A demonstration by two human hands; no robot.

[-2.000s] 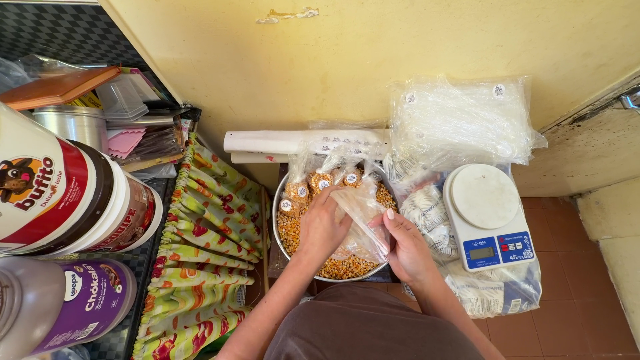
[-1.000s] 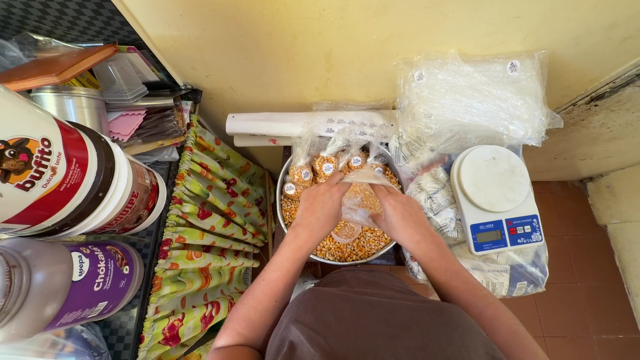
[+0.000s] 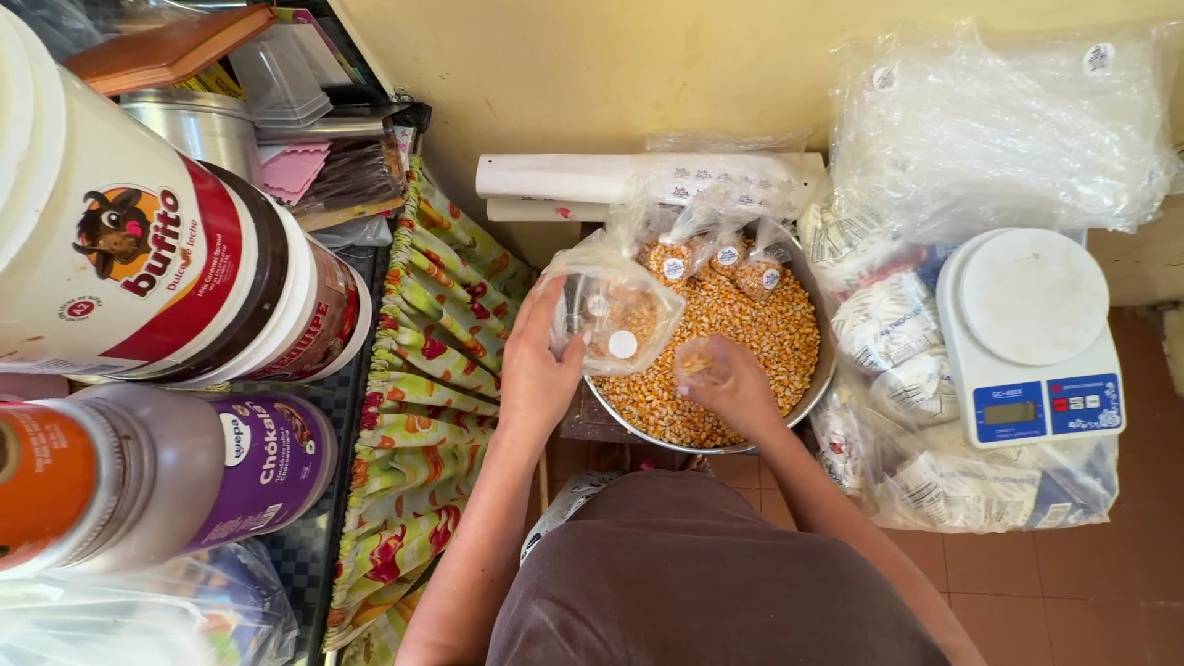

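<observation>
A round metal basin (image 3: 825, 388) holds loose corn kernels (image 3: 684, 407). My left hand (image 3: 541, 356) grips a clear plastic bag (image 3: 615, 314), its mouth spread wide over the basin's left side, with some kernels and round stickers visible on it. In my right hand (image 3: 731, 384) is a small clear plastic cup (image 3: 700, 365), low over the kernels; its contents are hard to make out. Several small bags of corn (image 3: 668, 259) with round stickers lie against the basin's back rim.
Right of the basin, a white kitchen scale (image 3: 1031, 305) rests on plastic-wrapped packages (image 3: 888, 319), below a stack of clear bags (image 3: 999, 120). White paper rolls (image 3: 555, 178) lie behind. Large buckets (image 3: 139, 231), a jar (image 3: 250, 462) and a fruit-print curtain (image 3: 444, 370) stand left.
Both hands were together at a bag over the basin. My left hand has moved left with an open bag, and my right hand now holds a small cup near the kernels.
</observation>
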